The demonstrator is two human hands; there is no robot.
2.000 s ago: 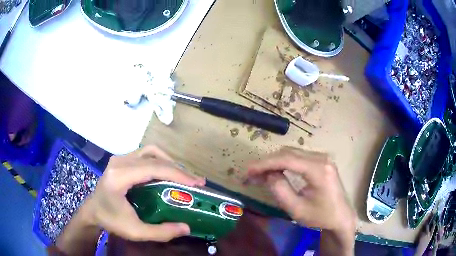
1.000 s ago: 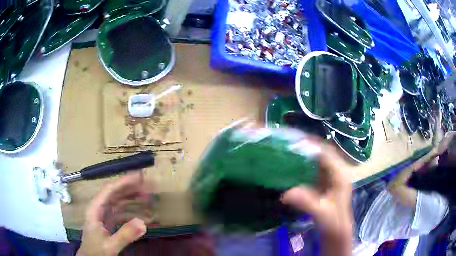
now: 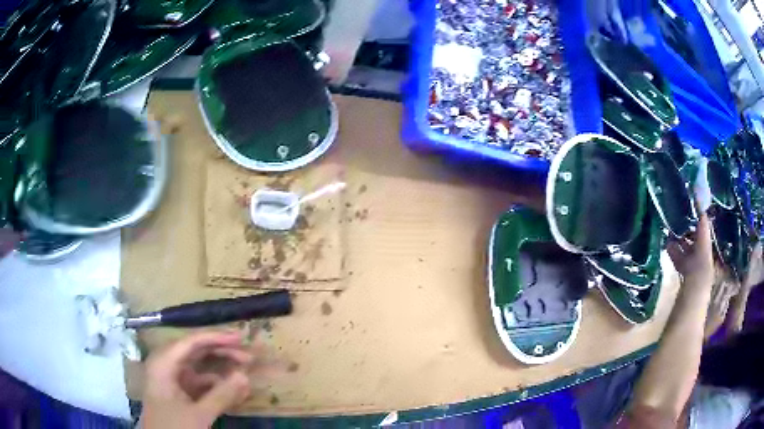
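My left hand (image 3: pixel 201 377) is empty at the lower left, fingers curled and apart, slightly blurred, below the black-handled hammer (image 3: pixel 226 310). An arm reaching up at the right looks like mine; its right hand (image 3: pixel 694 247) is small, beside the stacked green housings, and its grip is unclear. A green housing with a silver rim (image 3: pixel 595 193) tops the near side of that stack. A narrower green shell (image 3: pixel 536 293) lies left of it, open side up. A blurred green housing (image 3: pixel 92 172) is at the left, overlapping another rim.
A white cup (image 3: pixel 275 211) with a pale stick stands on a stained cardboard pad (image 3: pixel 230 251). A green housing (image 3: pixel 268 105) lies behind it. A blue bin (image 3: pixel 419 126) of glittering parts is at the back. More housings crowd the upper left. Another person's arm shows at far right.
The housing from my right hand is gone from the centre, and the right arm now reaches far right. A blurred housing has appeared over the left one. The view has shifted.
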